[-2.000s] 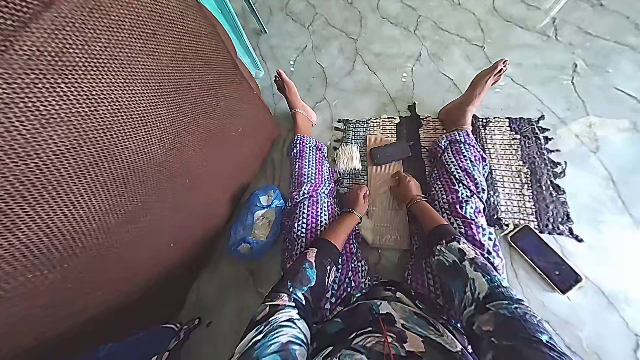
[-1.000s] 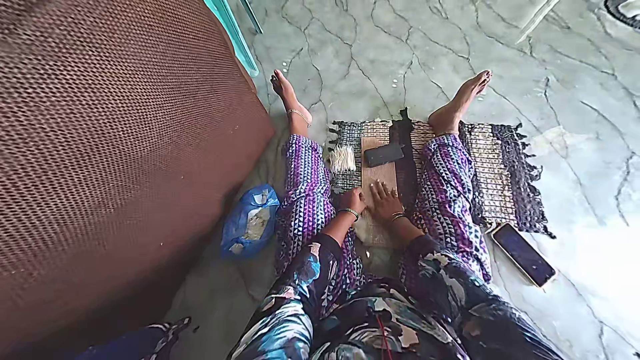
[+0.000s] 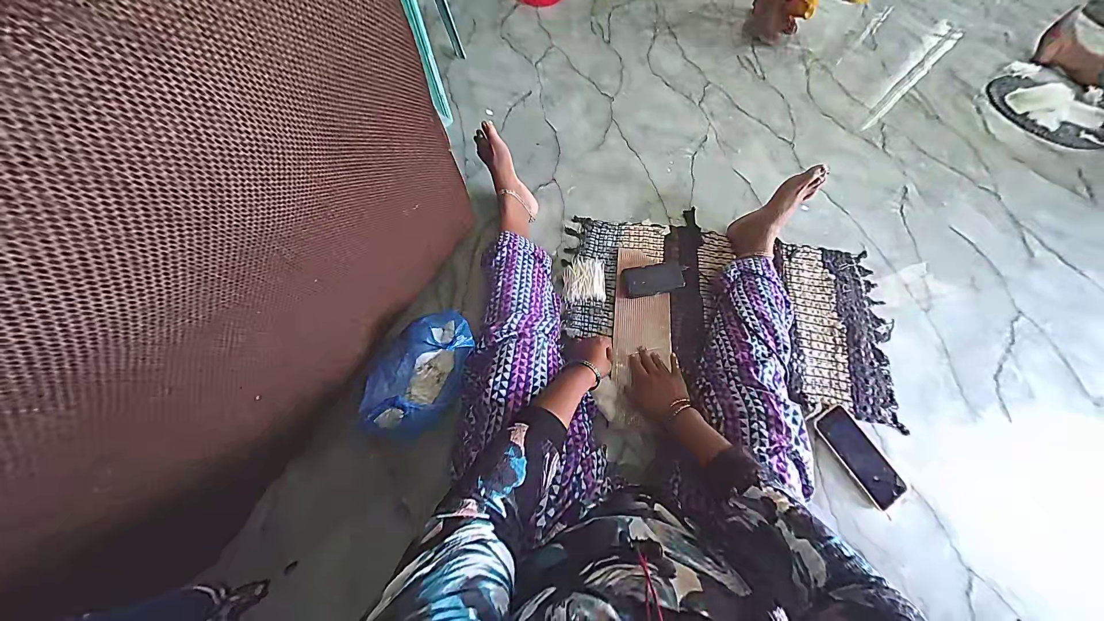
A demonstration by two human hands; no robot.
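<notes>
Between my legs a flat ridged board [image 3: 642,328] lies lengthwise on a woven rag mat [image 3: 815,328]. My right hand [image 3: 655,385] rests palm down on the near part of the board, fingers spread; whether something thin lies under it cannot be seen. At the board's left edge is my left hand [image 3: 592,354], its fingers curled; what it may hold is hidden. A dark rectangular block [image 3: 654,280] sits across the far part of the board. To the left of the block, a bundle of thin white sticks or wicks [image 3: 584,281] lies on the mat.
A blue plastic bag [image 3: 417,373] with pale material lies left of my left leg. A smartphone [image 3: 861,457] is on the marble-patterned floor by the mat's near right corner. A brown woven panel [image 3: 259,259] fills the left side. Another person's foot and a round dark tray [image 3: 1048,110] appear at upper right.
My right hand was curled on the board two seconds ago and is now spread flat on it. My left hand stays by the board's left edge.
</notes>
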